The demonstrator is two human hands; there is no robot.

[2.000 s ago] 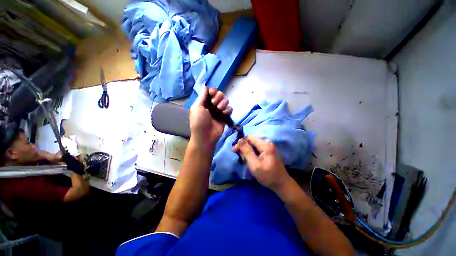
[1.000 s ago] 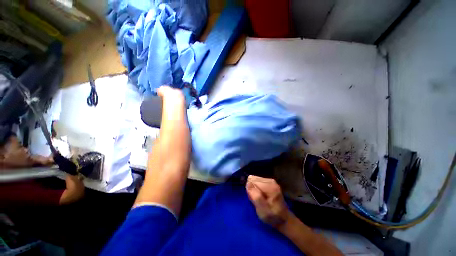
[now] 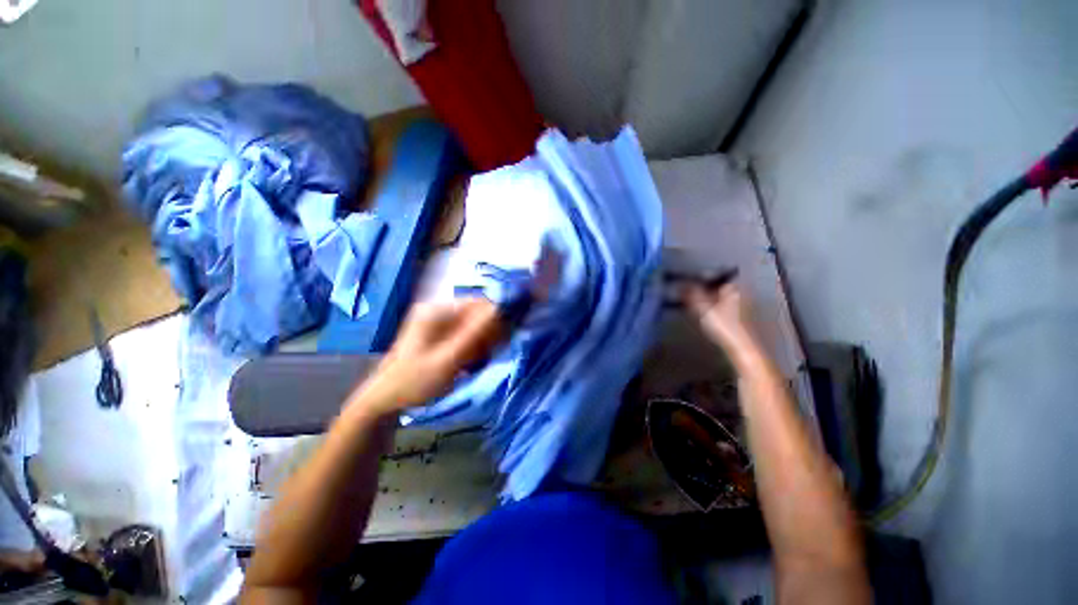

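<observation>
A bundle of light blue cloth pieces stands fanned out and blurred in front of me, over the white table. A dark strip shows at its right side, and dark material also shows at its left side. My right hand is closed on the strip's right end. My left hand is closed at the bundle's left side on the dark material, which looks like the same strip; blur hides the fingertips. The bundle hides the strip's middle. The grey sleeve board lies left of the bundle.
A steam iron rests at the table's front right. A blue cloth pile and a blue board are at the back left. Scissors lie at far left. A hose runs along the right wall. Red cloth hangs behind.
The view has turned right. The bundle has gone from lying low and rounded to standing fanned out. My right hand has moved from near my body to the strip at the bundle's right.
</observation>
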